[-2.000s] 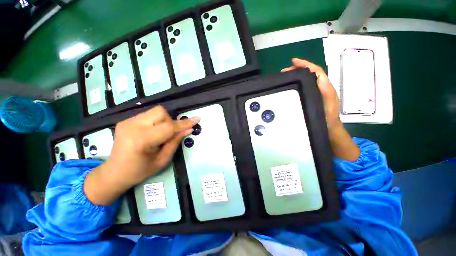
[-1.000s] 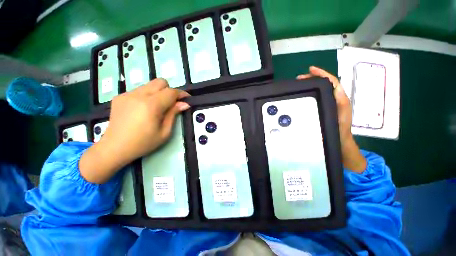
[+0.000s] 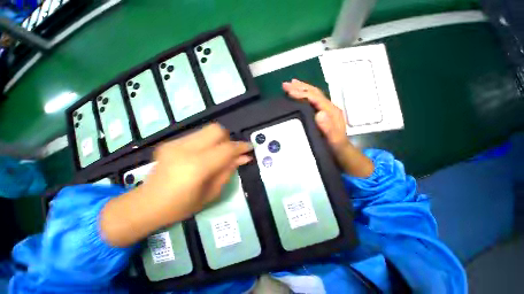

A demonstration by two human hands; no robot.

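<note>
The near black phone tray [image 3: 345, 227] lies tilted in front of me, holding pale green smartphones, backs up. The rightmost smartphone [image 3: 304, 186] shows three round lenses and a white label. My left hand [image 3: 184, 178] is blurred over the middle of the tray, palm down, fingertips close together just left of the rightmost phone's lenses. It covers the lens end of the phone beside it. Whether it holds anything small cannot be told. My right hand [image 3: 324, 118] holds the tray's right edge near the far corner, its fingers partly behind the edge.
A second black tray [image 3: 250, 86] with five green phones lies beyond. A white pad [image 3: 393, 109] with a pale-screened phone [image 3: 363, 95] on it is at the right. A metal rail [image 3: 431, 24] and post [image 3: 353, 23] stand beyond. A blue fan [image 3: 20, 175] is at left.
My view has shifted, so the trays sit further left and more slanted. My left hand has moved right along the tray, from the third phone to beside the rightmost one. My right hand stays at the edge.
</note>
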